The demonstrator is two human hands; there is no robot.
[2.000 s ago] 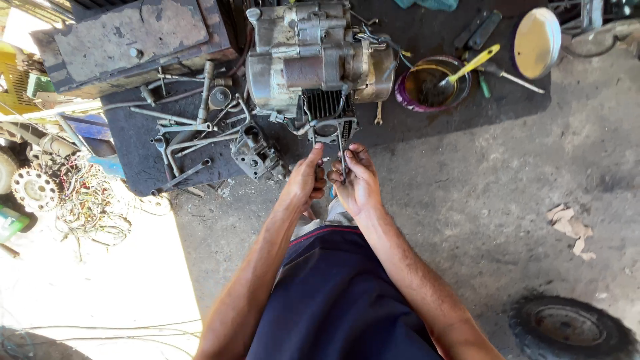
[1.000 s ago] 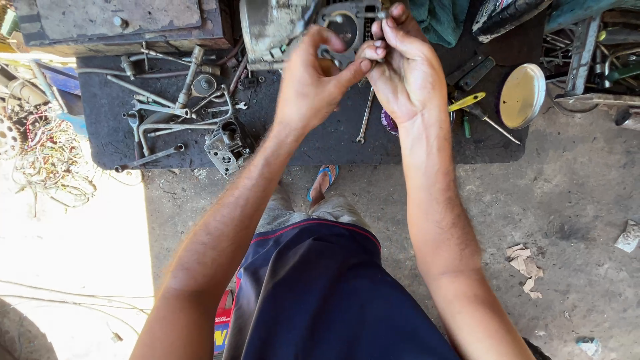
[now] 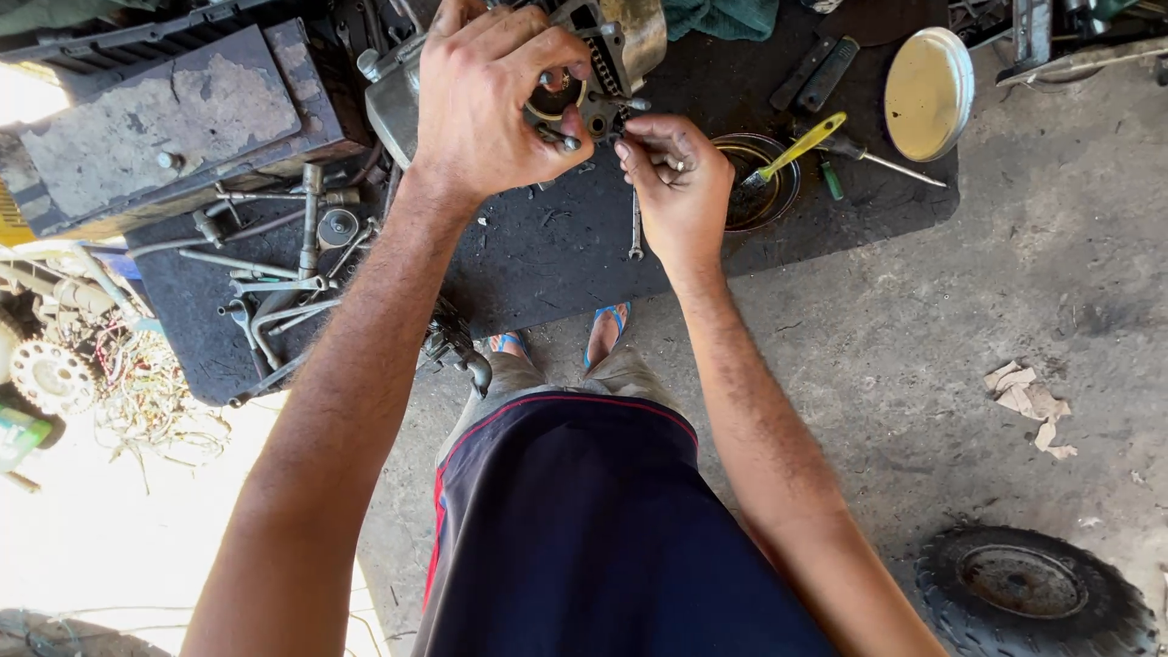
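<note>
The metal engine (image 3: pixel 392 114) lies at the top of the dark bench mat, its round cylinder bore (image 3: pixel 558 96) showing between my left thumb and fingers. My left hand (image 3: pixel 497 100) reaches over the engine with fingers curled at the bore; whether it grips anything cannot be told. A chain (image 3: pixel 602 68) runs in a slot right of the bore. My right hand (image 3: pixel 675 178) is at the engine's near edge beside the chain, thumb and forefinger almost together near a stud end (image 3: pixel 639 105); what lies between them is too small to tell. A combination wrench (image 3: pixel 636 228) lies just left of this hand.
An oily bowl (image 3: pixel 776 214) with a yellow-handled brush (image 3: pixel 803 146), a screwdriver (image 3: pixel 890 169) and a round lid (image 3: pixel 929 94) lie right. Wrenches and sockets (image 3: pixel 283 285) are heaped left, near a metal box (image 3: pixel 173 119). A tire (image 3: pixel 1036 593) lies on the floor.
The long part held at the engine's near side two seconds ago is no longer in my hands. Since one second ago, my right hand has come down to the engine's near edge, apart from my left.
</note>
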